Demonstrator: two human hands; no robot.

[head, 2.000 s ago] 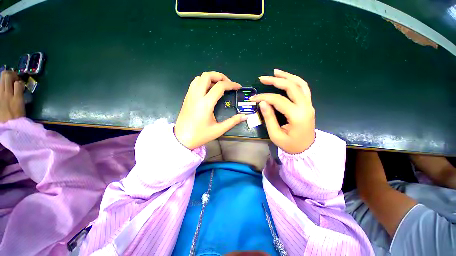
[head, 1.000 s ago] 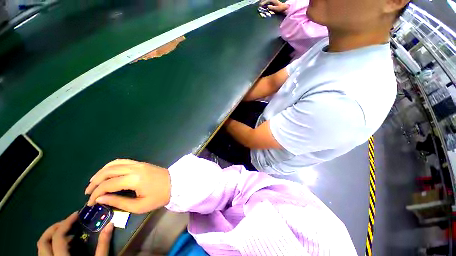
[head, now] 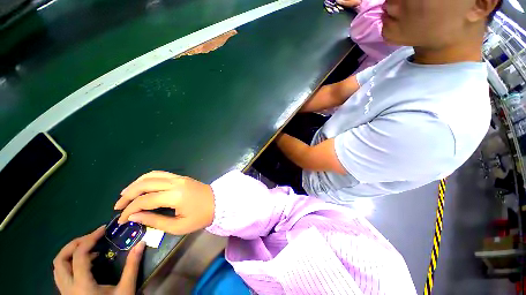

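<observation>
A small watch unit lies at the lower left above the green bench. Its dark screen is lit with small text and a green and a red icon. A white square piece sticks out at its right side, and a tiny yellowish part shows at its lower left. My left hand, cut off by the bottom edge, holds the case between thumb and fingers. My right hand is over the unit, with fingertips at its upper edge; its fingers are apart and grip nothing that I can see.
A phone with a pale yellow edge lies at the left. A pale strip runs along the green bench, with a brown worn patch. A person in a grey shirt sits at the right. Another person's pink sleeve is beyond.
The view has swung right since the first frame, bringing the seated person into sight. The screen's menu rows have given way to a dark screen with two icons. Both hands stay at the unit.
</observation>
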